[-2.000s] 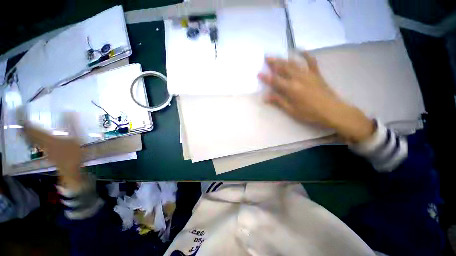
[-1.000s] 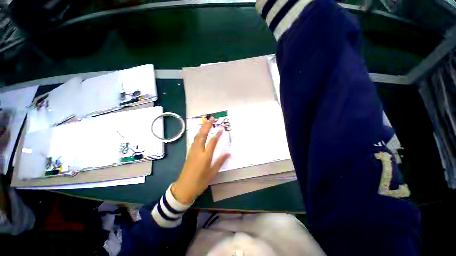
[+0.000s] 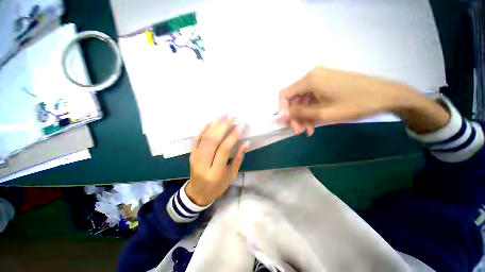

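A white panel (image 3: 234, 69) lies in front of me, with a green circuit board (image 3: 175, 24), a yellow component (image 3: 149, 37) and thin lead wires (image 3: 186, 43) at its far left corner. My left hand (image 3: 215, 159) lies with spread fingers on the panel's near edge. My right hand (image 3: 340, 98) is at the same edge further right, blurred, its thumb and fingertips pinched together. Whether a thin strip is between the fingertips cannot be made out.
A tape roll (image 3: 65, 61) lies flat left of the panel. More white panels with circuits (image 3: 18, 101) lie on greyboard (image 3: 66, 143) at the left. Crumpled white scrap (image 3: 125, 199) is below the table edge. The dark green table edge runs along the near side.
My right arm has come back from far forward to the panel's near edge. My left hand has moved off the circuit to that edge. The view has shifted closer.
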